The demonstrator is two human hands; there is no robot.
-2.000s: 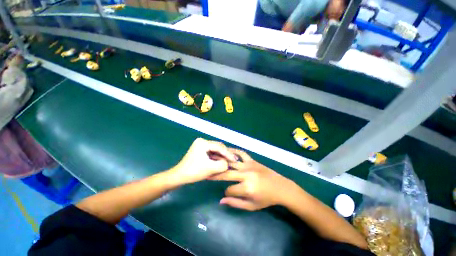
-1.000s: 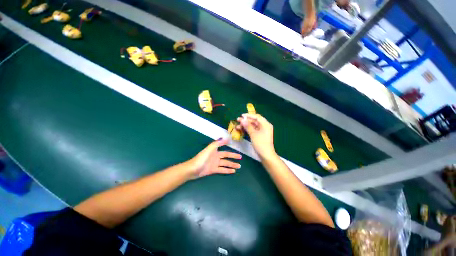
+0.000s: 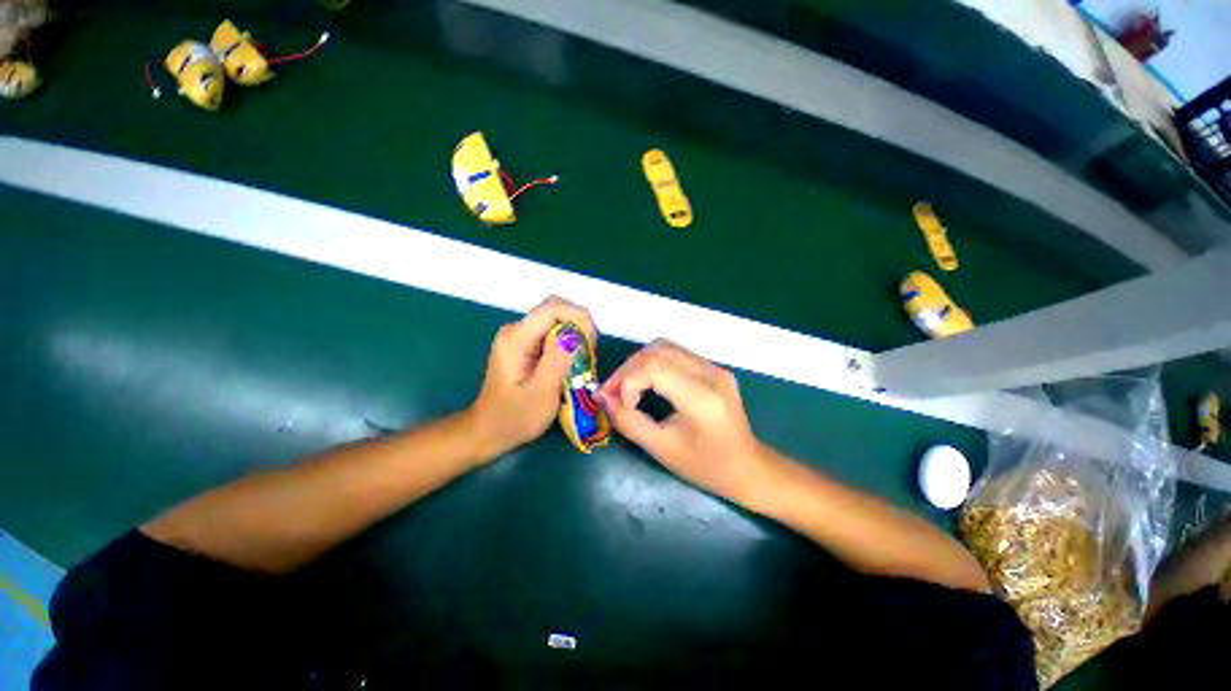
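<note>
My left hand holds an open yellow toy car shell upright, its hollow side facing me. Blue, green and red inner parts show inside it. My left thumb lies over its upper end. My right hand is at the shell's right side, with thumb and index fingertips pinched together at the inner parts. The fingertips hide what they pinch, so I cannot tell whether they hold a wire or another small part. Both hands are above the dark green bench, on the near side of the white rail.
The green belt carries a wired yellow shell, narrow yellow pieces, another shell and a wired pair at upper left. At right stand a grey post, a white round cap and a clear bag of gold-coloured parts. A sleeved arm shows at lower right.
One yellow unit has been lifted off the belt side and is now in my left hand over the bench. My right hand has come back from the belt to it. The view has shifted.
</note>
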